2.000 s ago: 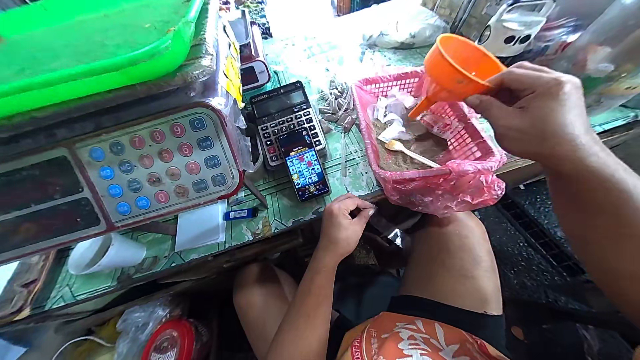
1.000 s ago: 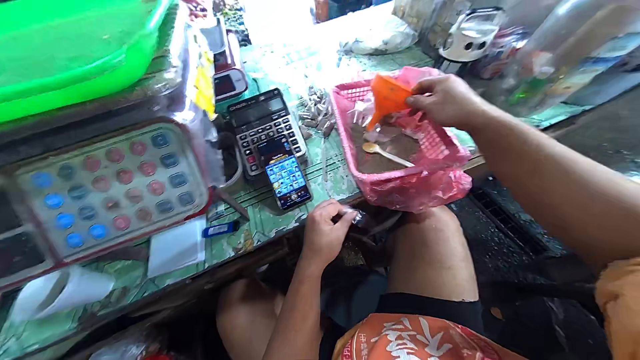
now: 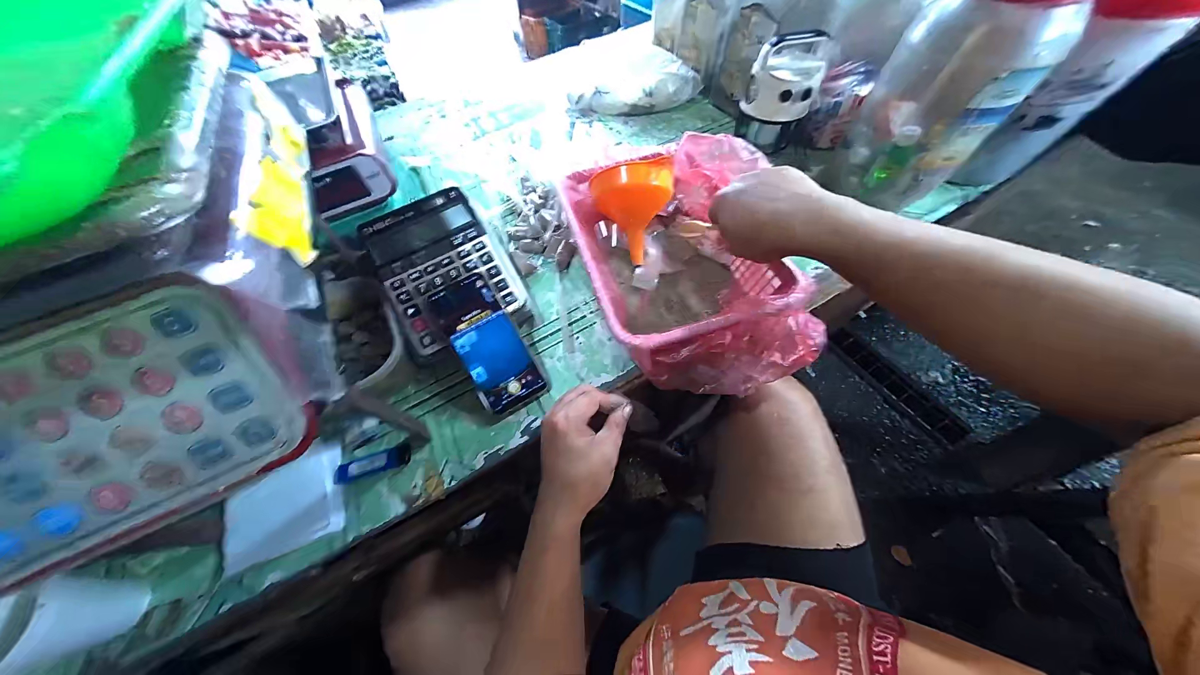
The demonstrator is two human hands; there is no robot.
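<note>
My right hand (image 3: 764, 214) is over the right side of a pink plastic basket (image 3: 609, 305), its fingers closed around what looks like the end of a spoon. Brown powder (image 3: 680, 295) lies in the basket, which is lined with a pink plastic bag (image 3: 750, 352). An orange funnel (image 3: 633, 195) rests in the basket's left part, spout down, by small clear bags. Near the table edge, my left hand (image 3: 583, 441) pinches a small filled packet (image 3: 640, 415) between thumb and finger. Left of the basket, small grey-brown packets (image 3: 542, 220) lie in a pile.
A smartphone (image 3: 497, 356) leans on a calculator (image 3: 441, 272). Left of them are a cup of small items (image 3: 361, 333), a blue lighter (image 3: 372, 464) and a large scale keypad (image 3: 141, 412). Behind the basket stand a white lantern (image 3: 786, 80) and clear plastic jars (image 3: 975, 94).
My right hand has let go of the orange funnel, which it held above the basket before. The funnel now sits in the basket, and that hand is at the spoon.
</note>
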